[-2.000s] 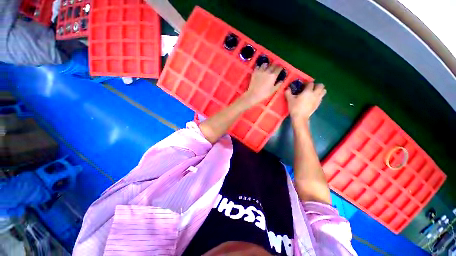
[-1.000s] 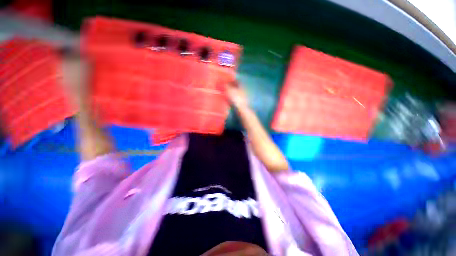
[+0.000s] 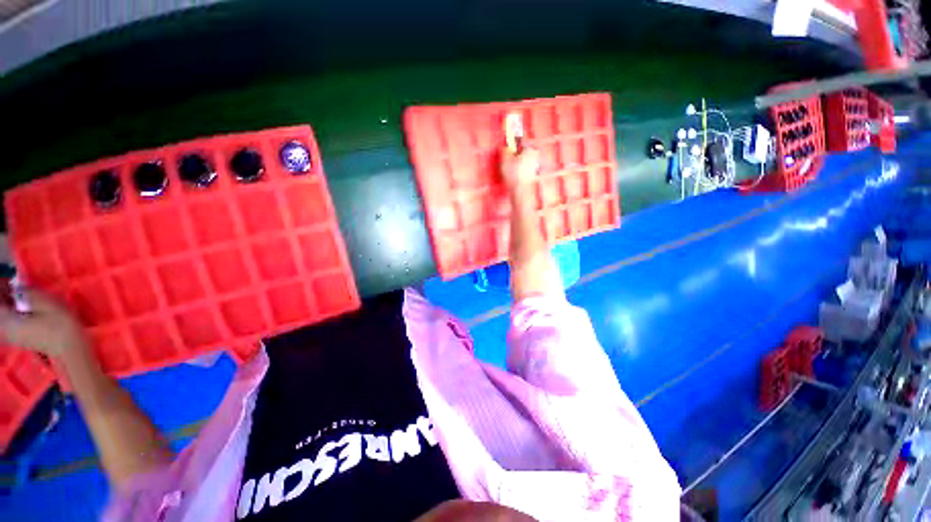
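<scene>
A red compartment tray (image 3: 194, 240) lies on the green bench at left. Several round black watches sit in its back row. The rightmost watch (image 3: 295, 157) has a lit, pale screen. My left hand (image 3: 43, 324) is blurred at this tray's left edge, with a small pale, shiny thing (image 3: 19, 296) at its fingers; its grip is unclear. My right hand (image 3: 520, 166) is over a second red tray (image 3: 577, 153), its fingers on the pale yellow tape roll (image 3: 513, 128), which shows as a narrow upright loop.
White cables and pucks (image 3: 704, 148) lie on the bench right of the second tray, beside a white box (image 3: 756, 144). Red trays holding dark watches (image 3: 796, 133) stand farther right. A light blue stool (image 3: 565, 263) is below the bench edge. Part of another red tray (image 3: 20, 382) shows at lower left.
The view has swung right. My hands have left the watches in the back row and spread apart. The rightmost watch, dark before, is lit. My right hand has taken hold of the tape roll.
</scene>
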